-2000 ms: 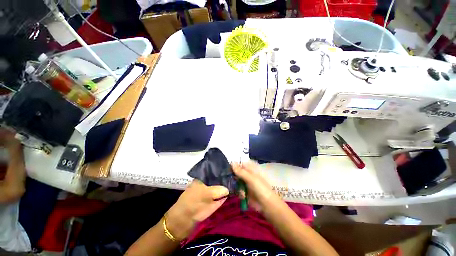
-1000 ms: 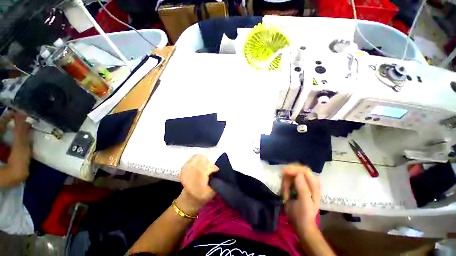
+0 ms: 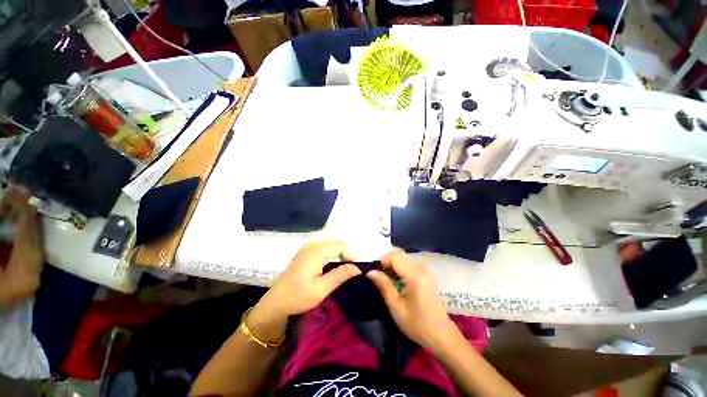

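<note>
My left hand point(image 3: 319, 277) and my right hand point(image 3: 408, 291) hold a dark cloth piece point(image 3: 360, 298) at the table's front edge. Their thumbs lie close together on its top edge, and the cloth hangs down over my lap. A bit of green shows in my right hand; the rest of that item is hidden. A flat dark cloth piece point(image 3: 287, 206) lies on the table beyond my left hand. A stack of dark cut pieces point(image 3: 446, 225) lies under and in front of the needle area point(image 3: 442, 186).
The white sewing machine point(image 3: 543, 139) stands at right. Red-handled snips point(image 3: 549, 239) lie right of the stack. A lime-green fan point(image 3: 389, 71) stands behind. At left are cardboard point(image 3: 203, 159), a bottle point(image 3: 116, 128) and a black box point(image 3: 70, 164). A person's arm point(image 3: 22, 240) shows at far left.
My hands have come together from apart. The cloth, stretched between them a second ago, is now gathered at its top edge under both thumbs. The view has shifted slightly.
</note>
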